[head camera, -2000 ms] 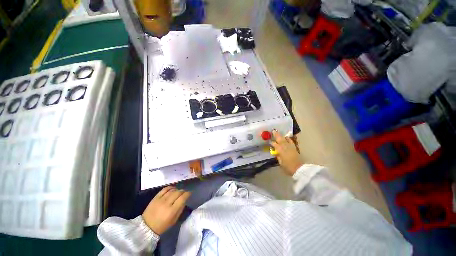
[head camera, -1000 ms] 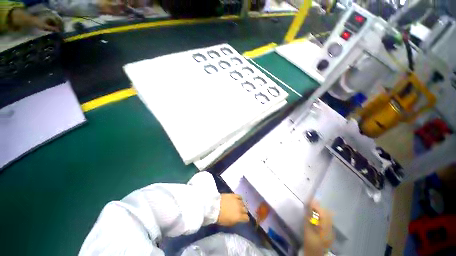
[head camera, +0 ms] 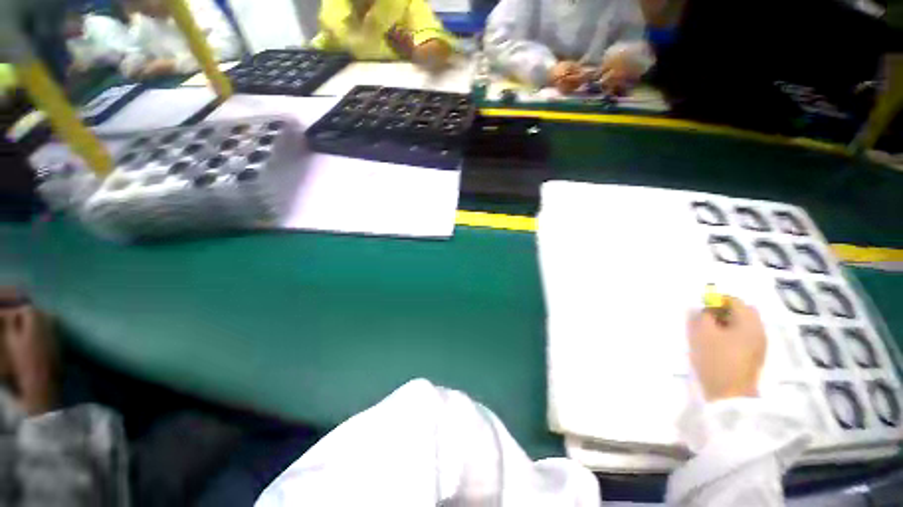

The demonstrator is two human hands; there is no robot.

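Note:
My right hand [head camera: 728, 349] is over the middle of the white blister tray [head camera: 624, 327], its fingers bent together and pointing away from me. A small yellow item [head camera: 713, 296] shows at the fingertips, with a small dark patch beside it; whether the fingers hold a ring is too blurred to tell. Dark ring housings [head camera: 840, 299] lie in rows in the pockets at the tray's right and far right. The tray lies stacked on others. My left hand is not in view; only a white sleeve [head camera: 426, 451] shows at the bottom.
The stack lies on the green bench [head camera: 396, 317] with yellow edging. Beyond are black parts trays [head camera: 396, 119], a white sheet [head camera: 381, 198] and a shiny stack of clear blister trays [head camera: 198, 183]. Other workers' hands show across the bench, and another person's hand [head camera: 25, 342] at the left edge.
The view has swung left from the machine to the bench. My right hand has moved from the machine's front to over the white tray. My left hand has left the picture.

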